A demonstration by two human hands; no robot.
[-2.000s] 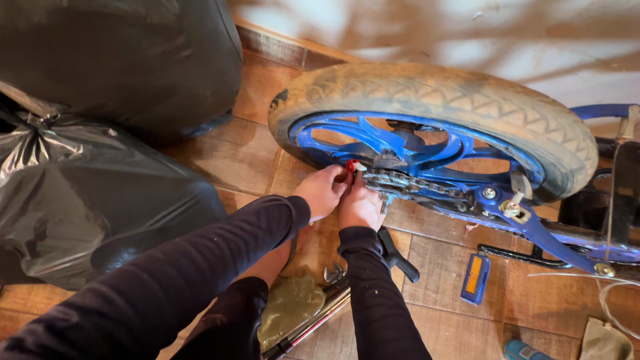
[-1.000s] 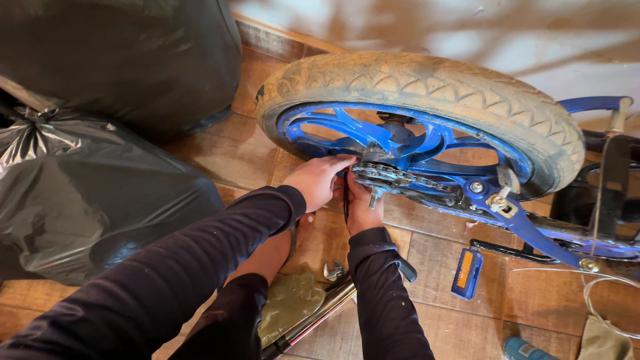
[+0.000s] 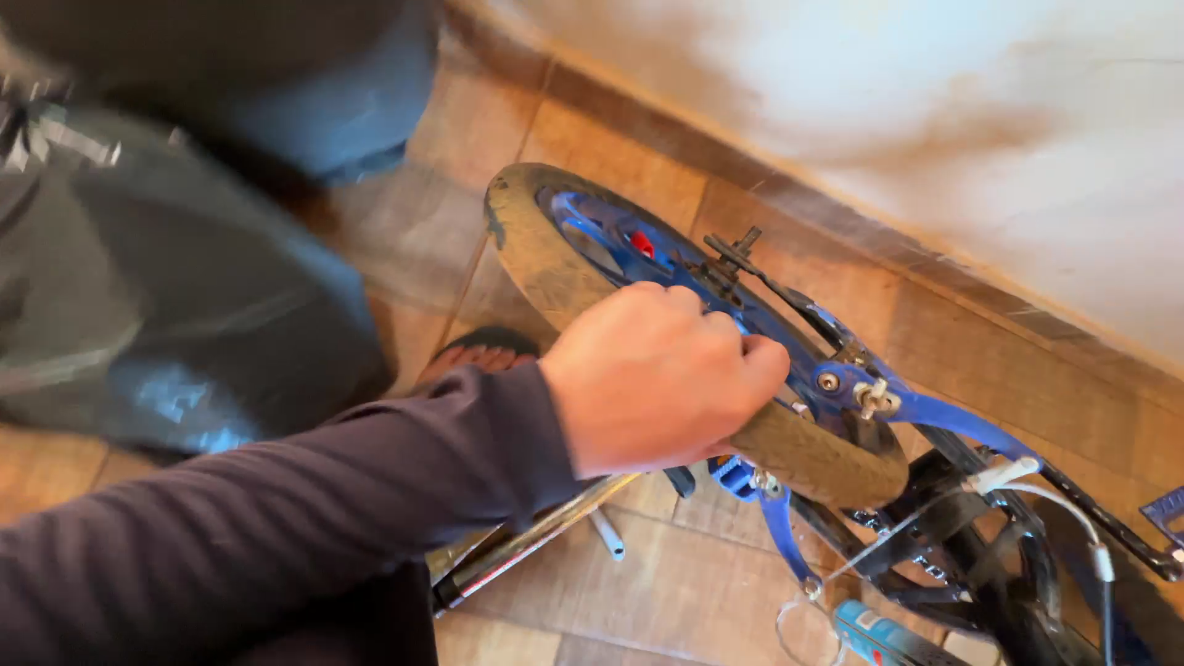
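My left hand [image 3: 671, 375] lies over the near side of the bicycle's rear wheel, its fingers curled at the tyre [image 3: 819, 462]; how firmly it holds is hidden. My right hand cannot be made out. The wheel stands tilted, with blue spokes [image 3: 587, 231] and a small red piece [image 3: 642, 244] seen among them. Beyond the hub, the axle end [image 3: 745, 242] sticks out beside the black frame stay. Blue brake arms [image 3: 962, 421] sit on both sides of the tyre, with a thin brake cable [image 3: 888, 536] between them.
Black plastic bags [image 3: 213, 296] fill the left. A white wall [image 3: 925, 92] runs along the back right. My foot [image 3: 476, 356] is on the tiled floor [image 3: 592, 592] beside the wheel. A blue can [image 3: 879, 634] and a metal tube [image 3: 527, 536] lie low in view.
The wheel and frame have turned, showing the tyre's tread and the far axle end. My left hand has moved from the chain area to the tyre. The view has shifted.
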